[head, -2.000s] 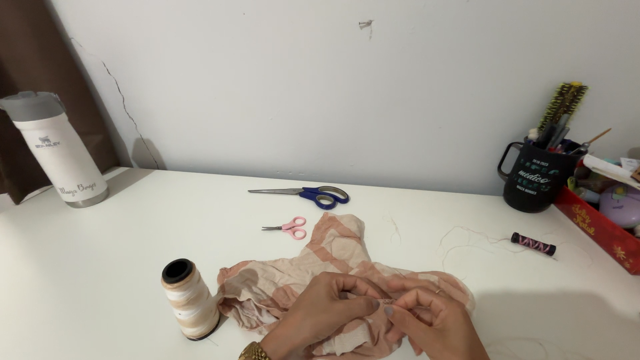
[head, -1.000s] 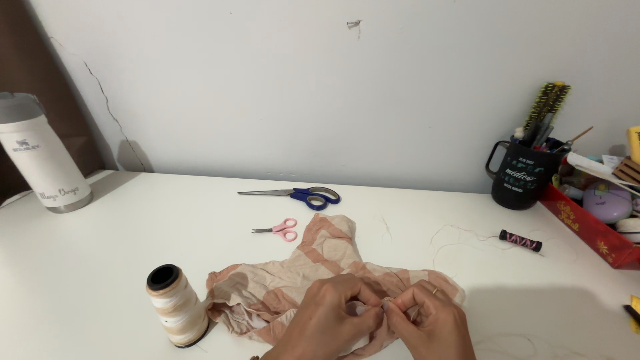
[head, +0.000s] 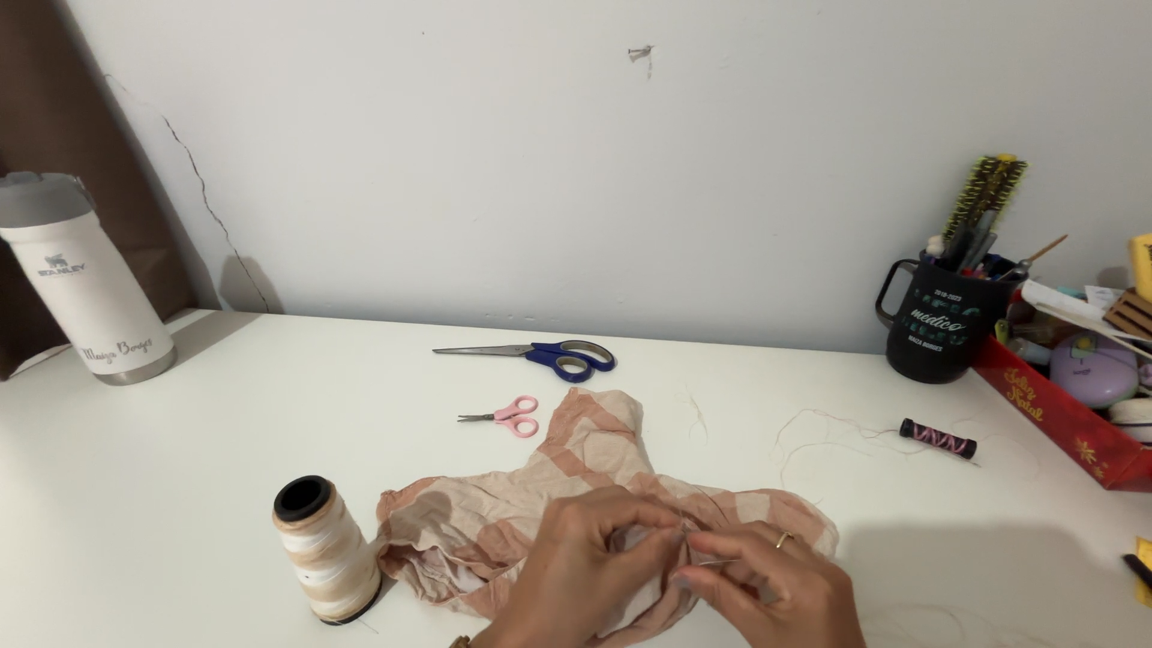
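Observation:
A crumpled pink and cream patterned cloth (head: 504, 495) lies at the near middle of the white table. My left hand (head: 594, 558) pinches a fold of it between thumb and forefinger. Close beside it, my right hand (head: 774, 576) has thumb and forefinger almost together at the same fold, with what looks like a fine thread or needle between them. Small pink-handled scissors (head: 513, 418) lie just beyond the cloth, and larger blue-handled scissors (head: 549, 356) farther back. A cone of cream and white thread (head: 328, 553) stands left of the cloth.
At the left stands a white bottle (head: 90, 288). A small spool of dark and pink thread (head: 938, 438) lies right, loose thread beside it. Behind it are a black mug (head: 940, 324) holding a brush and pens, and a red box (head: 1062, 427) of mixed items. A wall bounds the table's back.
My right thumb and forefinger have parted slightly from my left fingertips, where both hands met at the cloth a second ago. The scissors and thread cone have stayed in place.

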